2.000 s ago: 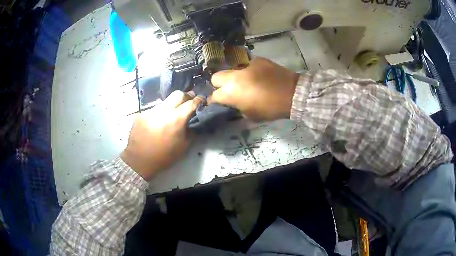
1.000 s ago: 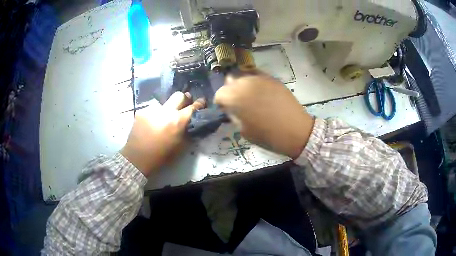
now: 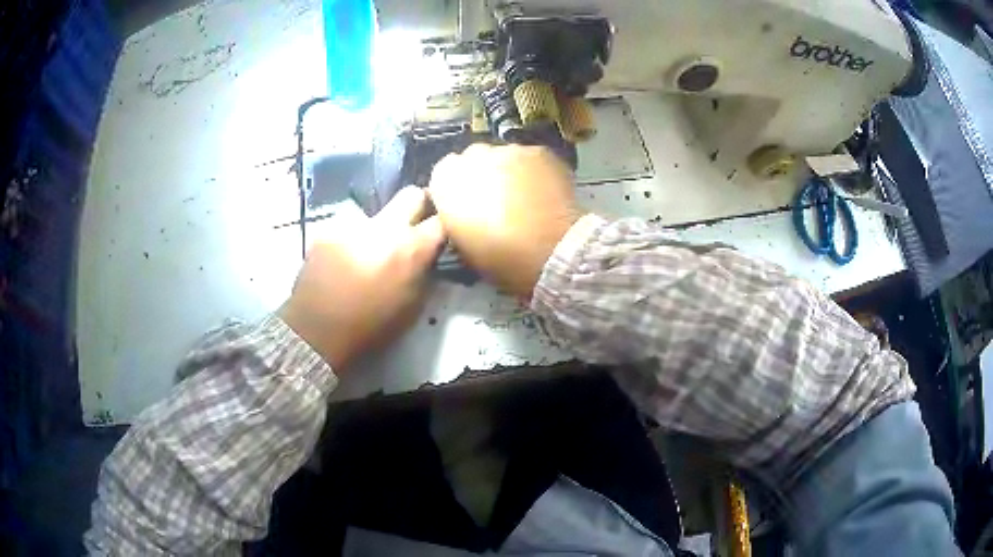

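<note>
The dark garment piece (image 3: pixel 457 267) is bunched on the white table in front of the needle area, mostly hidden under both hands. My left hand (image 3: pixel 365 272) holds its left side, fingers bent, touching my right hand. My right hand (image 3: pixel 503 207) is closed over the cloth just below the two ribbed brass rollers (image 3: pixel 537 102) of the cream sewing machine (image 3: pixel 806 93). The presser foot area (image 3: pixel 436 152) is dark and partly hidden behind the fingers. A paler grey-blue bit of cloth or plate (image 3: pixel 346 169) shows left of the foot.
Blue-handled scissors (image 3: pixel 825 221) lie at the right of the machine. A bright blue plastic piece (image 3: pixel 348 54) stands left of the needle in lamp glare. The chipped front table edge (image 3: pixel 468 375) runs above the lap, where dark cloth (image 3: pixel 588 435) lies. Grey fabric (image 3: pixel 936 163) is at far right.
My right hand has moved left against my left hand, covering more of the cloth. The view has shifted, so the machine sits farther right than two seconds ago and the scissors show fully.
</note>
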